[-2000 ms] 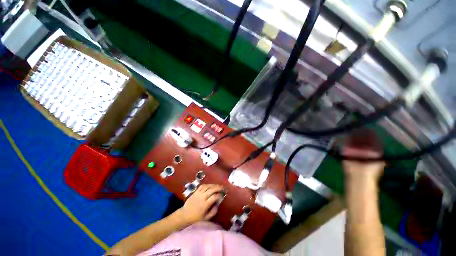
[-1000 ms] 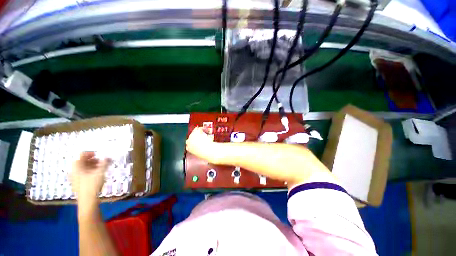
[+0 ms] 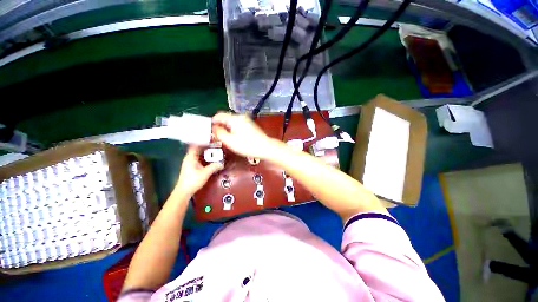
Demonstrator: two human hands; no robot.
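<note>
A blurred row of white chargers (image 3: pixel 190 129) is raised over the fixture's upper left corner. My left hand (image 3: pixel 194 170) holds it from below, its thumb beside a white charger (image 3: pixel 213 156) at the left socket. I cannot tell if that thumb touches the charger. My right hand (image 3: pixel 237 134) has its fingers at the right end of the row; its grip is unclear. The red-brown test fixture (image 3: pixel 242 203) has a lit green lamp (image 3: pixel 207 209). White chargers (image 3: pixel 324 143) with leads sit at its right sockets. My hands hide the panel meters.
A carton of chargers (image 3: pixel 112 203) stands at the left, above a red stool (image 3: pixel 116 277). Black cables (image 3: pixel 287 53) hang over a clear bin (image 3: pixel 259 74) holding whitish chargers. A brown carton (image 3: pixel 420 154) with a white sheet stands at the right.
The view has turned and shifted. My left hand has moved from the charger carton to the fixture, with white chargers. My right hand has stayed near the fixture's upper left, now beside the raised row.
</note>
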